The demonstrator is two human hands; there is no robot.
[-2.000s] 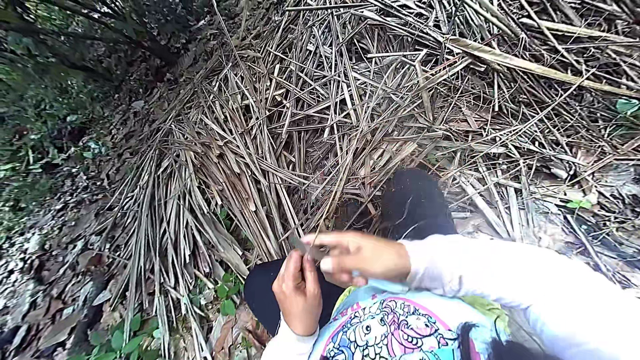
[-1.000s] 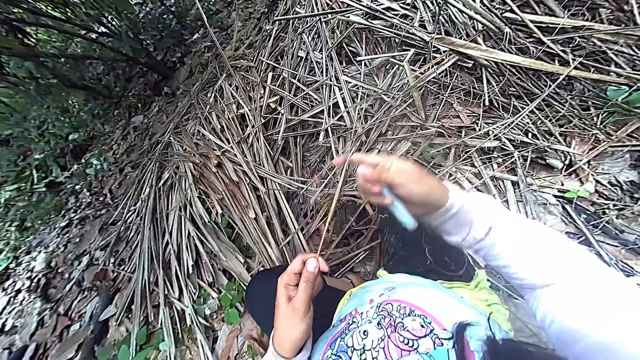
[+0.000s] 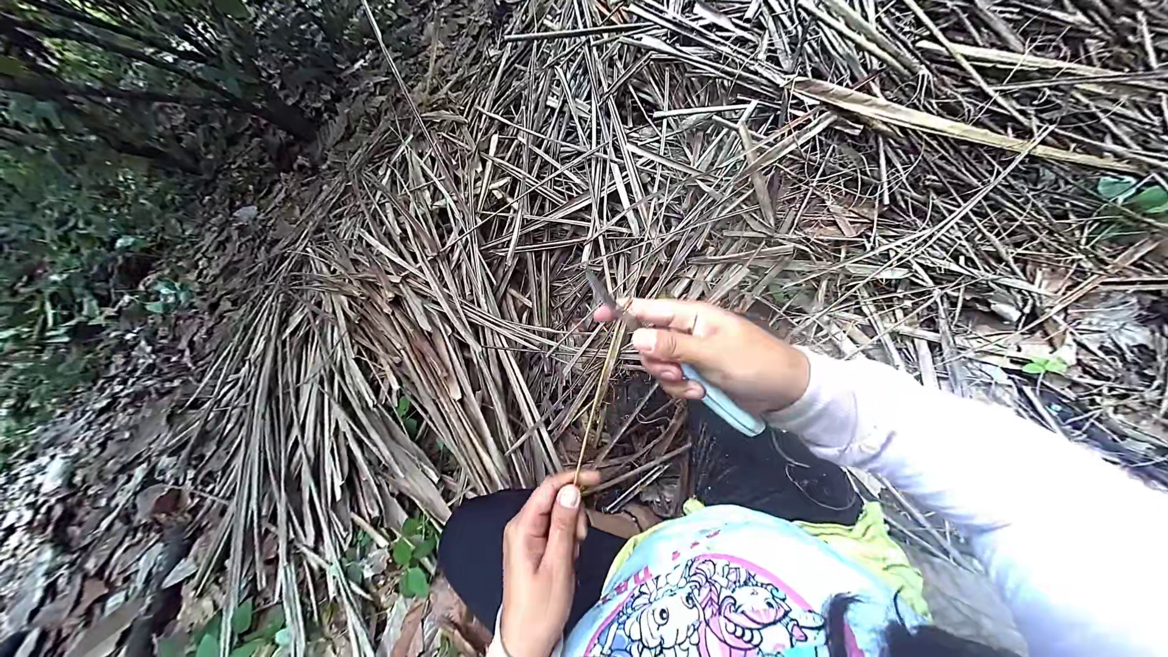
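Between thumb and fingers, my left hand [image 3: 545, 557] pinches the lower end of a thin yellowish stalk [image 3: 600, 392] near my knee. Up and to the right of it, my right hand [image 3: 707, 351] is closed on a small knife with a light blue handle [image 3: 725, 401]. The knife's dark blade [image 3: 600, 290] points up and left, past my right fingertips. The stalk runs from my left hand up to the blade and my right fingers; whether the blade touches it I cannot tell.
Dry stalks and leaf strips [image 3: 401, 338] lie heaped in front of me. A long dry frond piece [image 3: 949, 126] lies at the upper right. Green undergrowth [image 3: 100, 219] stands at the left, and small green leaves [image 3: 415, 557] grow beside my knee.
Two seconds ago my hands were together at the knee. My right hand has moved up and away with the knife, and the stalk now shows stretched between the hands.
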